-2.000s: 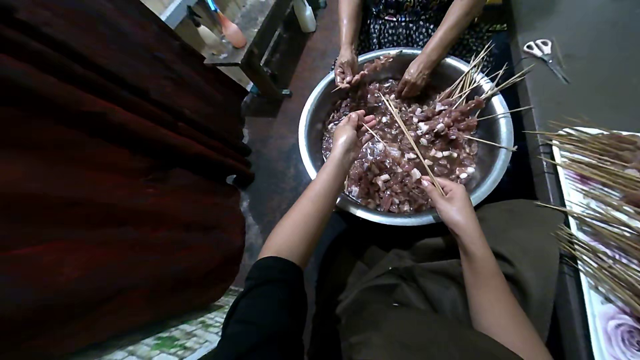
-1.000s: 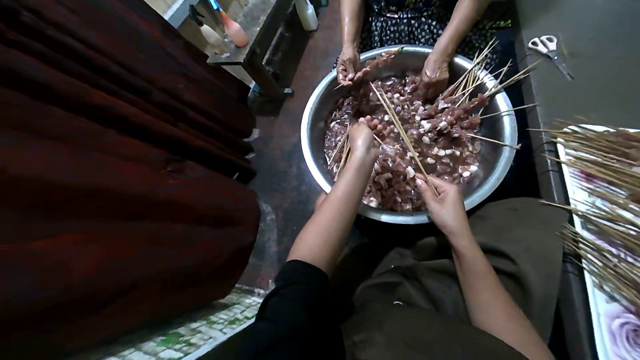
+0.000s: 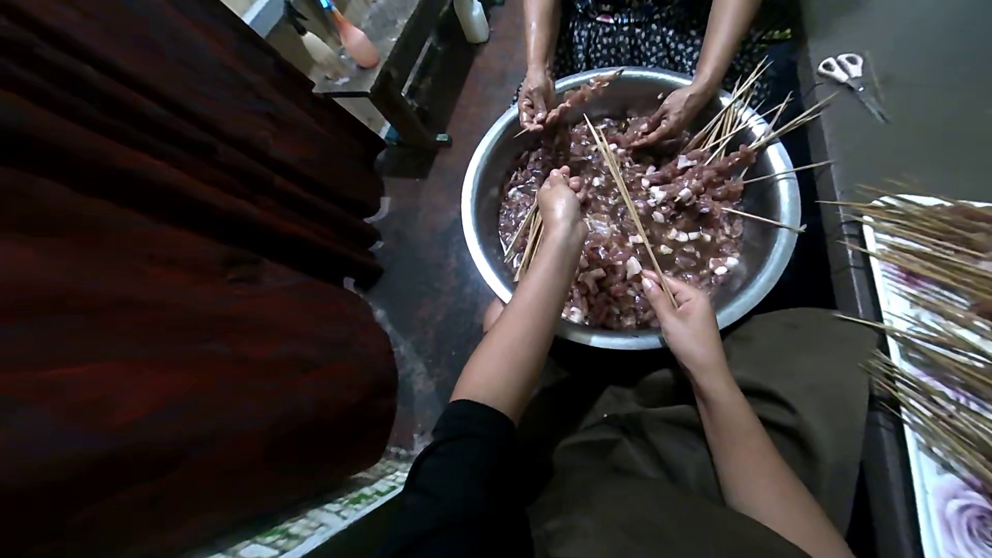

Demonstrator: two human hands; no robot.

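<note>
A wide metal basin (image 3: 759, 291) holds cut raw meat with pale pieces in liquid (image 3: 620, 232). My left hand (image 3: 561, 203) is over the basin's left part; a few wooden skewers (image 3: 528, 242) jut out below it, apparently held in its fingers. Between the thumb and fingers of my right hand (image 3: 686, 310), at the near rim, are the lower ends of thin wooden skewers (image 3: 624, 186) that point up and left over the meat. Across the basin, another person's hand (image 3: 536, 101) holds a skewer threaded with meat (image 3: 577, 101); that person's other hand (image 3: 673, 116) touches the meat.
Loaded skewers (image 3: 717, 174) lean on the basin's right side. A floral tray (image 3: 907, 372) with many skewers (image 3: 930, 287) lies on the dark table at right, with scissors (image 3: 851, 76) farther back. A red curtain (image 3: 178, 271) hangs at left, near a low bench (image 3: 399, 70) with bottles.
Since two seconds ago my left hand has gone lower in the view, and several skewers show below it. The other person's hand at the right has shifted onto the meat again after lifting toward the rim.
</note>
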